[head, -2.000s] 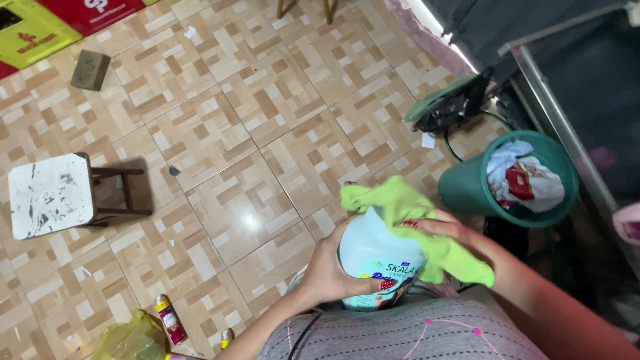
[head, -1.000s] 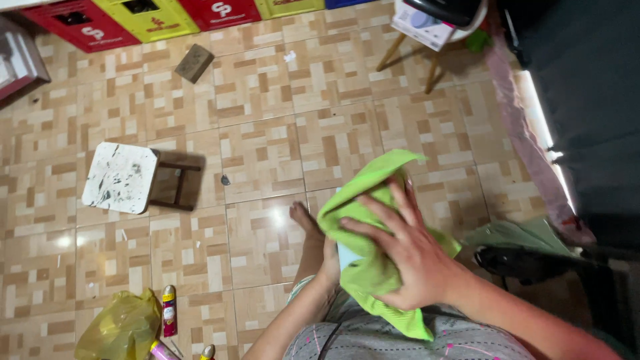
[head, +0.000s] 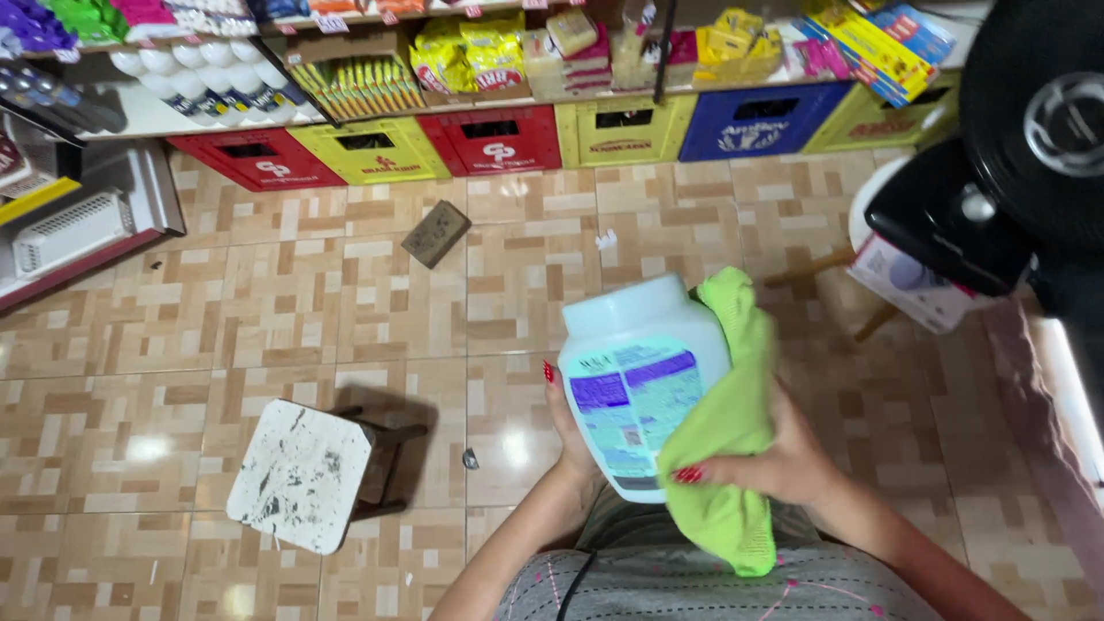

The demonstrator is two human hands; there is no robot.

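Note:
A pale blue-white plastic jar of hair cream (head: 638, 388) with a wide lid is held in front of my body, tilted, its printed back label facing up. My left hand (head: 576, 435) grips the jar's left side, its fingers mostly hidden behind it. In my right hand (head: 780, 457) is a lime green cloth (head: 733, 414), bunched against the jar's right side and hanging down over its lower edge. The thumb of that hand presses the cloth near the label's lower corner.
A worn white-topped stool (head: 302, 474) stands on the tiled floor at left, below a brown block (head: 436, 234). Bottle crates (head: 492, 142) line up under stocked shelves. At right are a black appliance (head: 957, 216), a box (head: 914, 285) and wooden legs.
The cloth, which covered most of the jar a second ago, now lies along its right side, and the label shows. The view has swung up toward the shelves.

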